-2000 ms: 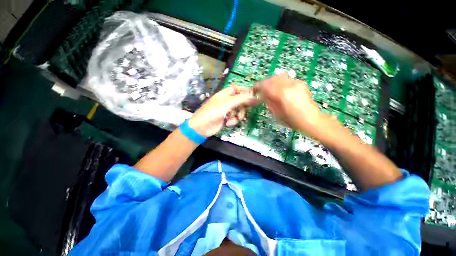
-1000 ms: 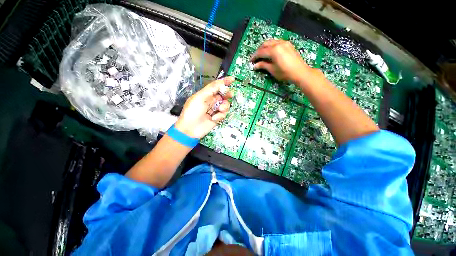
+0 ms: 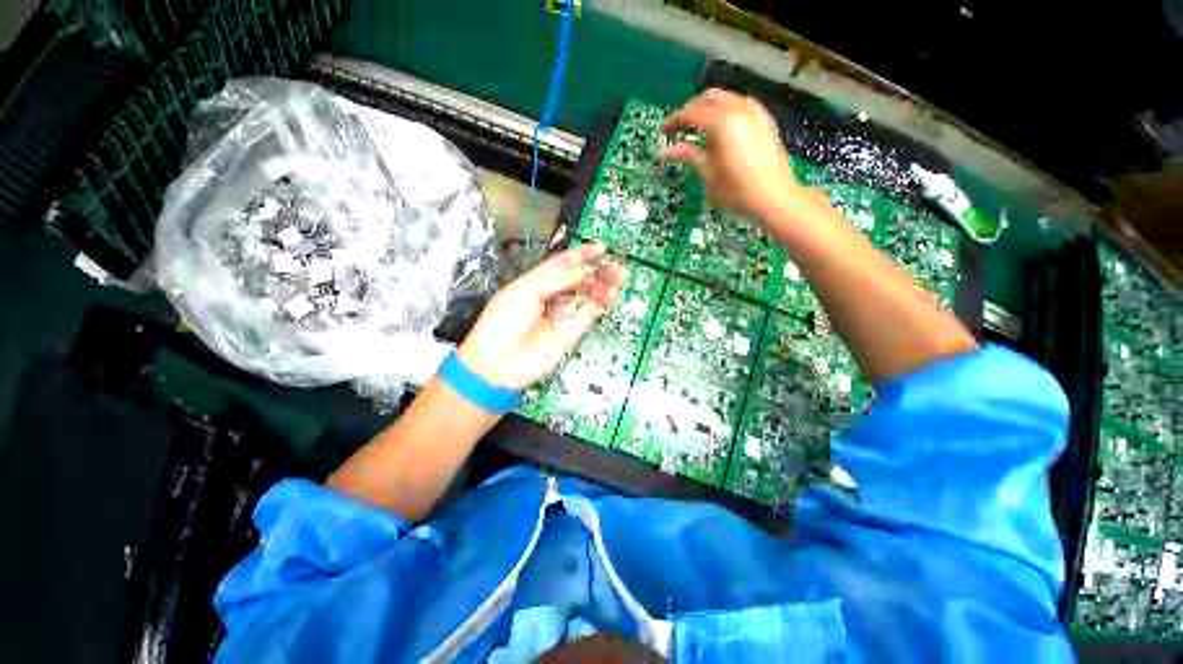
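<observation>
Green circuit boards point(image 3: 675, 376) lie in two rows on a black carrier tray point(image 3: 610, 464). My left hand point(image 3: 538, 318), with a blue wrist strap point(image 3: 477, 384), is palm up with curled fingers over the boards' left edge. Small silvery pieces show in its palm. My right hand point(image 3: 736, 145) is over the far row of boards, fingers bent down. Whether a part is between its fingertips cannot be seen. A clear plastic bag point(image 3: 428, 195) full of silvery metal components point(image 3: 296, 247) stands left of the tray.
Behind the boards lie a tray of tiny shiny parts point(image 3: 843, 149) and a white and green bottle point(image 3: 954, 201). A blue coiled cord point(image 3: 557, 78) hangs at the tray's far left. A ribbed black rack point(image 3: 169, 123) is at far left. More boards on a tray point(image 3: 1135, 441) are at right.
My hands were together over the boards two seconds ago; they are now apart, the right over the far row. Since one second ago the view has shifted and my left fingers have curled slightly.
</observation>
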